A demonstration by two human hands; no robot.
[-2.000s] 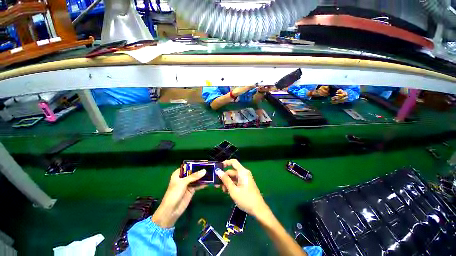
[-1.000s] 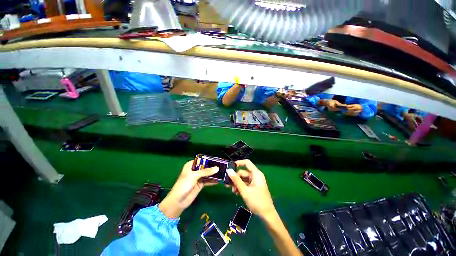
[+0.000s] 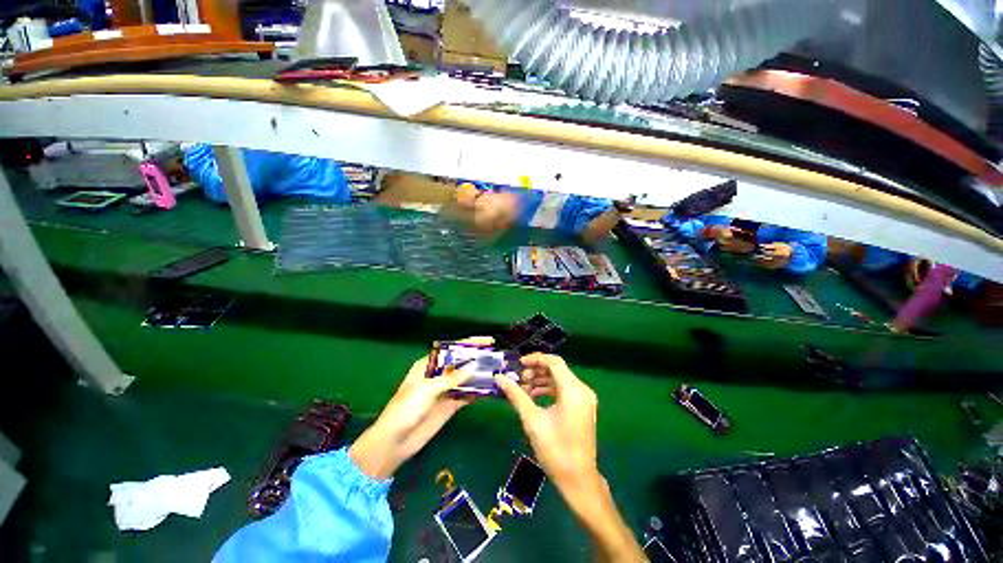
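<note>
A part-assembled handset [image 3: 475, 367] with a screen set in it is held level above the green bench. My left hand [image 3: 412, 416] grips its left end, thumb on the screen face. My right hand [image 3: 559, 412] holds its right end between thumb and fingers. The screen looks pale and reflective. Two loose screen modules with orange-yellow flex cables, one pale-edged [image 3: 464, 526] and one dark [image 3: 521, 484], lie on the bench below my hands. Dark red-black housings [image 3: 299, 456] lie in a group left of my left sleeve.
A black glossy blister tray [image 3: 825, 508] is at lower right, a white cloth [image 3: 165, 498] at lower left. One handset [image 3: 701, 407] lies on the green belt. A white shelf beam [image 3: 440, 157] crosses above. People in blue smocks work at the far side near clear trays [image 3: 335, 240].
Both hands stay on the handset. Its screen has turned from dark to pale as its angle changed slightly. The camera view has swung, shifting the scene rightward since the oldest frame.
</note>
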